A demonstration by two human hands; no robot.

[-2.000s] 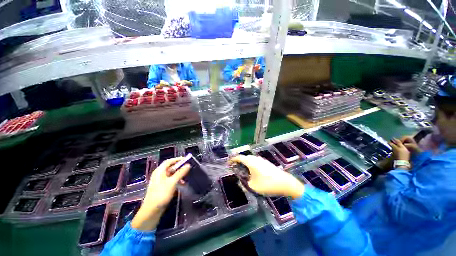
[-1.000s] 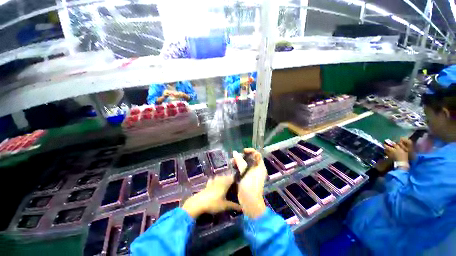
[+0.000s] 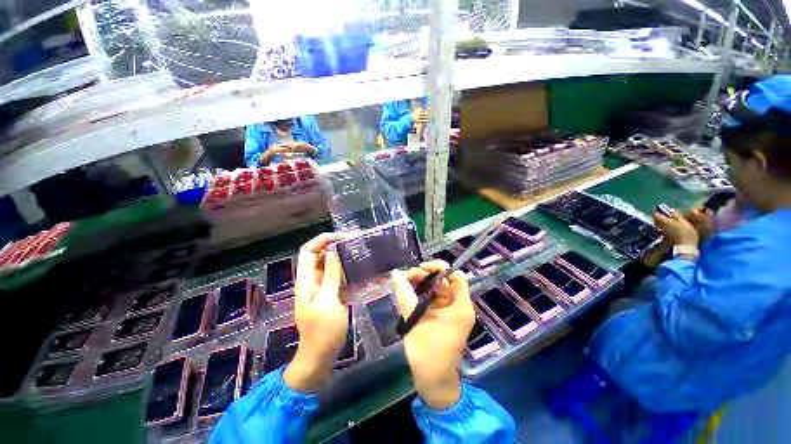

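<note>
My left hand [image 3: 319,299] holds a phone unit [image 3: 379,251] by its left end. The unit lies sideways, raised above the trays, with a greyish inner-looking side facing me. My right hand [image 3: 434,325] is at the unit's lower right edge and holds tweezers [image 3: 473,251]. Their dark end lies in the palm and their silver prongs point up and right, away from the unit. Below my hands is a clear blister tray [image 3: 195,351] with dark, pink-edged phones in its pockets. Whether the right fingertips touch the unit is hard to tell.
A second tray of phones [image 3: 529,299] lies to the right. A seated person in a blue smock [image 3: 702,303] works at the far right. A white upright post [image 3: 439,121] and shelf [image 3: 217,104] stand ahead. Stacked trays [image 3: 555,165] and red-part trays [image 3: 260,182] are behind.
The phone unit has been raised from between my hands and turned sideways, its grey side now showing. My left hand has moved up and left. The tweezers now show clearly in my right hand.
</note>
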